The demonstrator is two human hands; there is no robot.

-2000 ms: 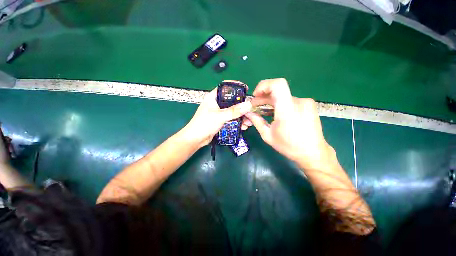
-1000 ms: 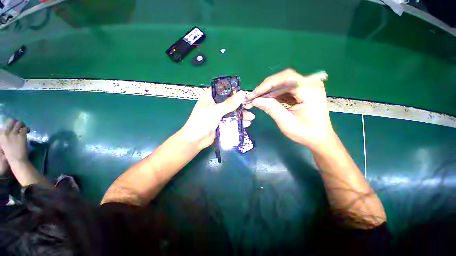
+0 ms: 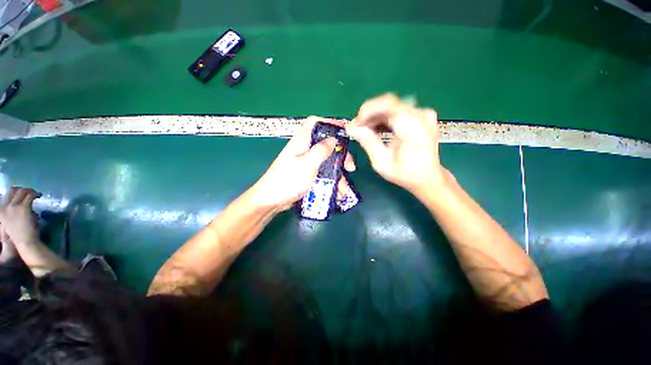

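My left hand (image 3: pixel 291 171) holds a black handset housing (image 3: pixel 330 165) over the near side of the pale rail. The housing's far end is dark with a small yellow-orange spot, and its near end shows a blue-white label area. A second patterned piece (image 3: pixel 347 197) sticks out beside it at the lower right, partly hidden. My right hand (image 3: pixel 400 142) is at the housing's upper right edge, fingers pinched together and blurred. A blurred pale end shows above the fingers, perhaps the tweezers (image 3: pixel 409 102), mostly hidden by the hand.
On the green belt (image 3: pixel 457 71) lie another black housing (image 3: pixel 216 55), a round module (image 3: pixel 235 75) beside it and a tiny white piece (image 3: pixel 269 60). A dark unit (image 3: pixel 10 93) lies far left. The speckled rail (image 3: pixel 193 125) crosses the view. Another person's hands (image 3: pixel 20 217) are at left.
The belt items have shifted left. The held housing has tilted, its near end now further left. My right hand has moved slightly left, and its tool is less visible than a second ago.
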